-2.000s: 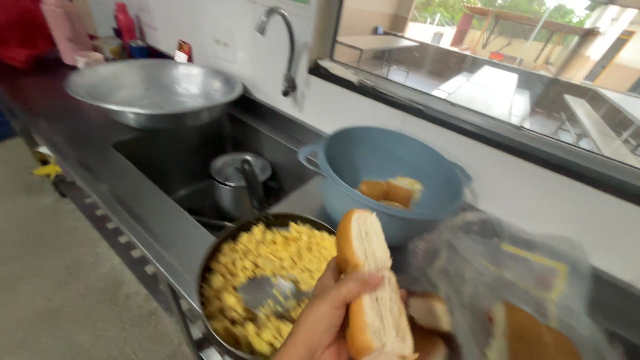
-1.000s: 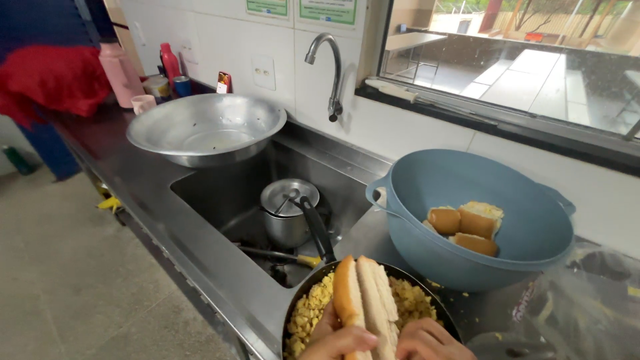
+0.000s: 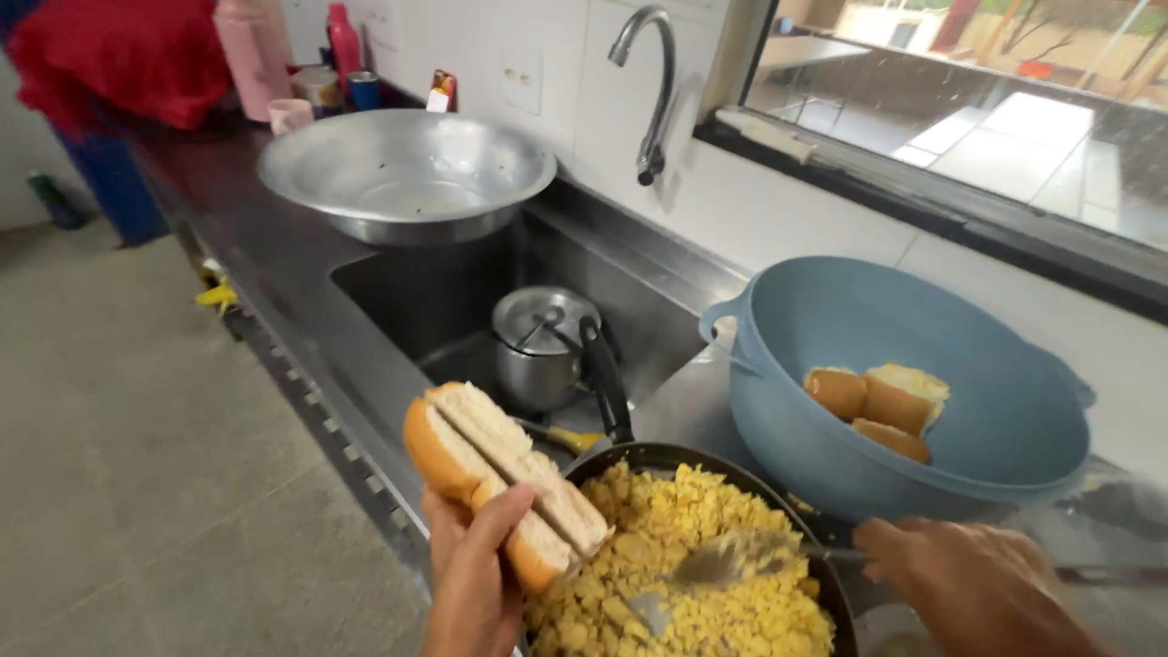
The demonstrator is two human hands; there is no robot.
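Observation:
My left hand (image 3: 479, 566) holds a split bread roll (image 3: 506, 484), its white cut sides facing up, at the left edge of a dark frying pan (image 3: 830, 584). The pan is full of yellow scrambled egg (image 3: 675, 547). At the right, my right hand (image 3: 976, 584), blurred, grips the handle of a metal spoon (image 3: 730, 558), whose bowl rests in the egg. Behind the pan stands a blue plastic bowl (image 3: 794, 392) with several filled bread pieces (image 3: 894, 401) inside.
A lidded metal pot (image 3: 538, 365) sits in the steel sink (image 3: 420, 301). A wide aluminium basin (image 3: 411, 173) overlaps the sink's far end. The faucet (image 3: 657, 100) rises at the wall below the window. The pan's black handle (image 3: 604, 383) reaches over the sink edge.
My right hand has left the roll and now holds the spoon in the egg. My left hand has moved left with the roll, from over the pan to its left edge.

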